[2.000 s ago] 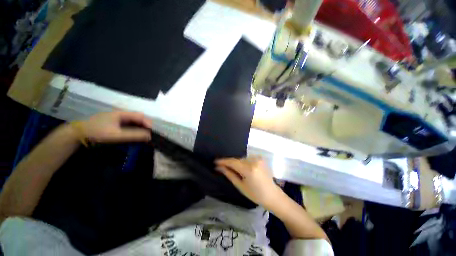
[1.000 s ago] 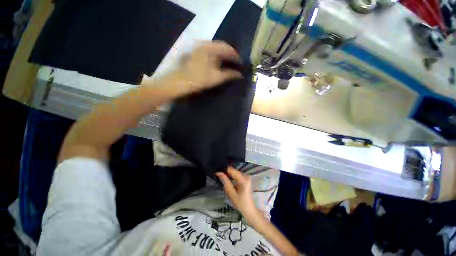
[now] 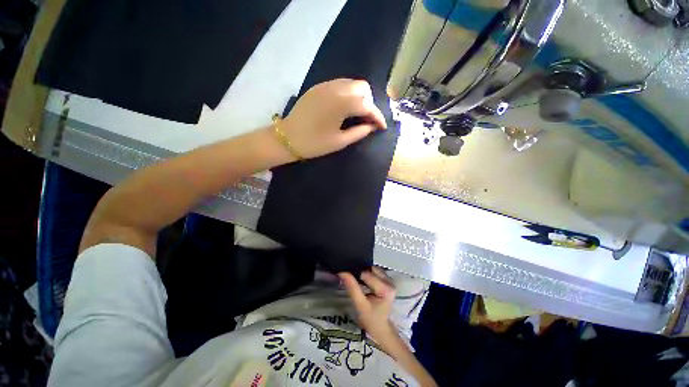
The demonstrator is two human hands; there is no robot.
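A long black cut panel [image 3: 329,193] runs from beside the needle area over the front table edge to my lap. My left hand [image 3: 332,121] lies on the panel just left of the presser foot, its fingertips pinching the cloth near the panel's right edge. My right hand [image 3: 368,296] grips the panel's lower end below the table edge. The sewing machine head [image 3: 589,113] stands at the upper right with its needle area lit. The presser foot and needle are too small to tell apart clearly.
Stacked black cut pieces [image 3: 151,53] lie at the upper left. Thread snips [image 3: 563,239] lie right of the machine bed. A ruler marking [image 3: 483,266] runs along the front table edge. A small clear packet [image 3: 520,137] is on the bed. Dark cloth [image 3: 498,351] is heaped below the table.
My left hand moved from the table's front edge up beside the needle, onto the cloth. The panel now lies flatter and hangs over the edge. My right hand moved lower with its end. The view shifted closer.
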